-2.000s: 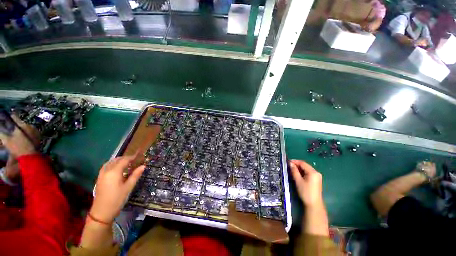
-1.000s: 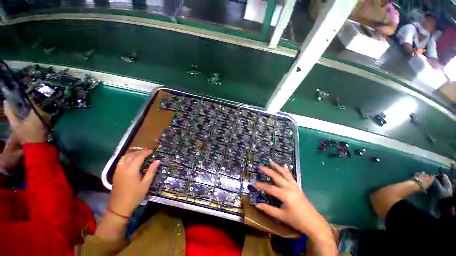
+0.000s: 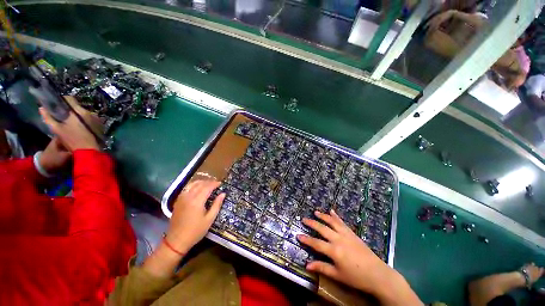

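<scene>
A shallow tray with a silver rim [image 3: 322, 141] lies tilted across the bench edge in front of me. Close rows of dark circuit boards [image 3: 299, 173] fill most of it. A brown liner [image 3: 222, 154] shows bare at its left side, and a brown piece also shows at the near right corner. My left hand [image 3: 194, 215] is at the tray's left part, fingers bent beside the edge of the rows; I cannot tell if a board is between the fingertips. My right hand [image 3: 343, 254] lies palm down with spread fingers on the boards at the near right.
A neighbour in a red sleeve [image 3: 98, 191] holds a grey tool [image 3: 51, 101] by a tangled board pile [image 3: 113, 89] at left. A green belt [image 3: 239, 77] with loose boards runs behind. A white post [image 3: 442, 89] rises behind the tray. Small dark parts [image 3: 439, 219] and another person's forearm [image 3: 499, 287] are at right.
My right hand has gone from beside the tray's right rim onto the boards, then stayed there. My left hand remains at the left part. The view has turned, so the tray appears further right and more slanted.
</scene>
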